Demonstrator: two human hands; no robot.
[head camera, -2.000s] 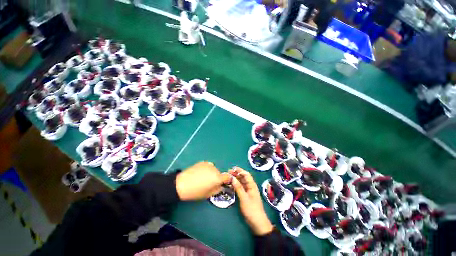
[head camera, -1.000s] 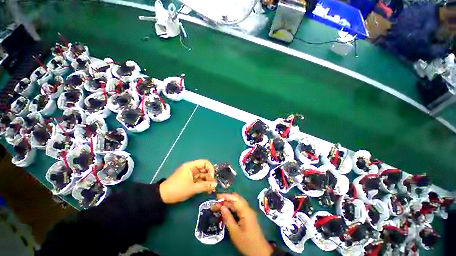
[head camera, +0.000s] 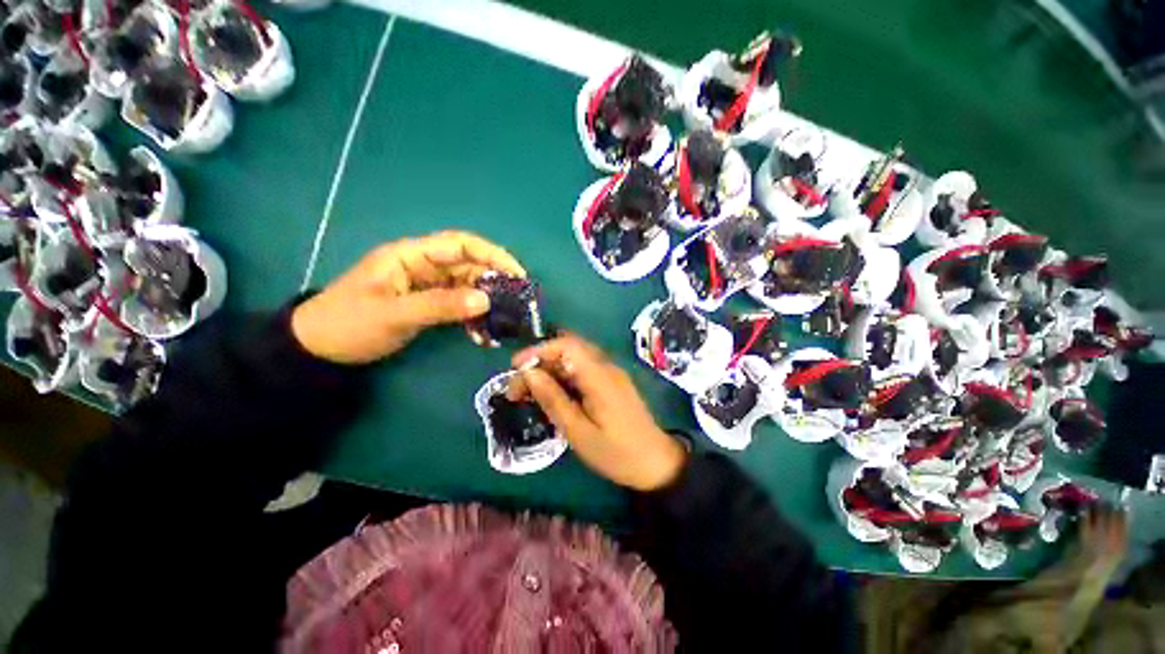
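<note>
My left hand (head camera: 406, 296) holds a small black camera module (head camera: 514, 308) by its edge, above the bench. My right hand (head camera: 590, 406) is just below and to the right, its fingertips pinched on a tiny pale connector (head camera: 528, 364) beside the module. A white camera housing (head camera: 521, 438) stands on the green bench under my hands, its open side up with dark insides showing. My right fingers cover part of its upper right rim. The wire at the connector is too small to make out.
Many half-built camera units (head camera: 807, 266) with red wires crowd the green bench (head camera: 450, 141) on the right. Another group (head camera: 166, 275) stands at the left. A thin white line runs between them. Another person's hand (head camera: 1090, 556) is at the lower right edge.
The view has tilted down and shifted right. My hands have come closer together, with the module now beside my right fingertips. Earlier, both hands were together over the housing, then apart.
</note>
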